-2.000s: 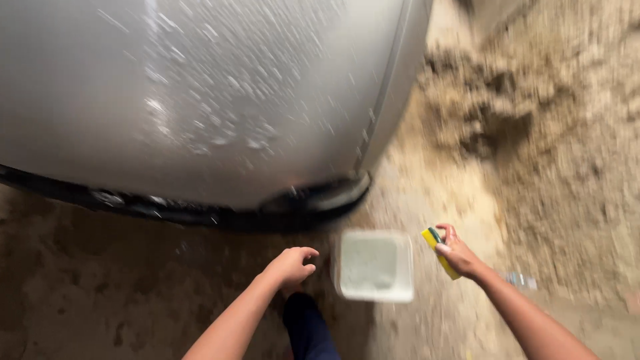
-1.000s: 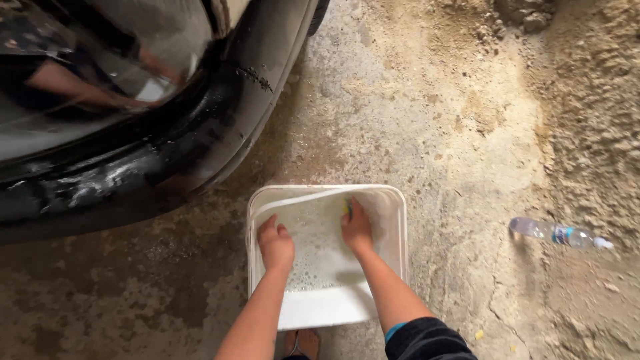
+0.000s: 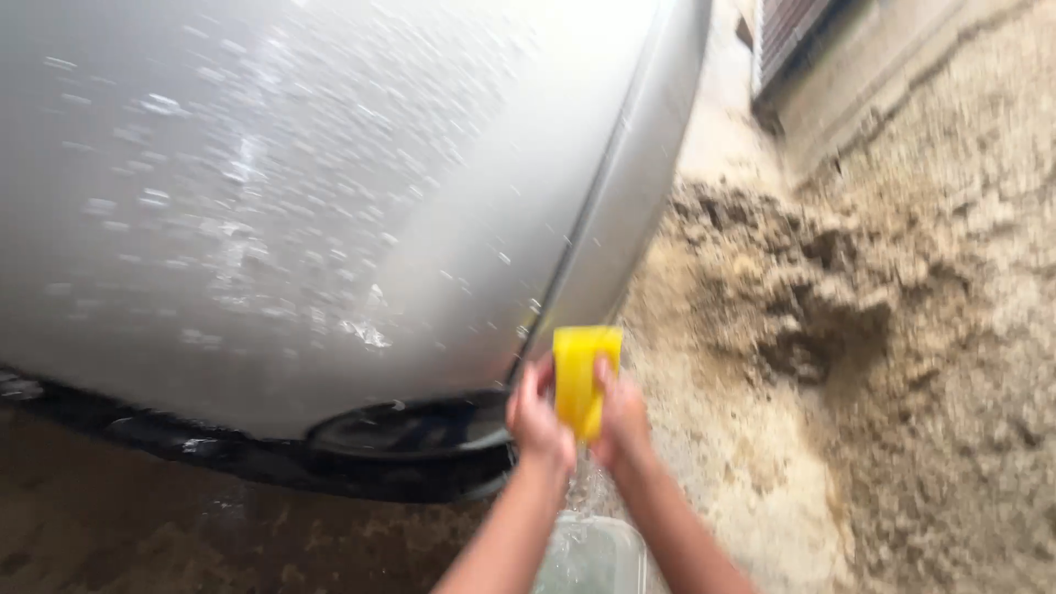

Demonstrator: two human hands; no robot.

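Observation:
Between my two hands is a yellow sponge point(image 3: 577, 392), held upright near the front corner of a silver car. My left hand point(image 3: 540, 417) grips its left edge, and my right hand point(image 3: 620, 412) has its thumb pressed on the sponge's face. Water runs down below my hands toward a translucent white plastic tub point(image 3: 634, 549), which shows partly between my forearms. Wet drops and some foam cover the car's hood point(image 3: 330, 190). The picture is blurred by motion.
The car's headlight point(image 3: 412, 427) and dark front bumper point(image 3: 206, 450) lie to the left of my hands. On the right, a heap of dirt point(image 3: 825, 305) lies along a rough wall or bank. A slatted panel point(image 3: 788, 37) stands at the top right.
Both hands have come up out of the tub with the sponge, which is now between them beside the car's corner. The view has swung back over the hood.

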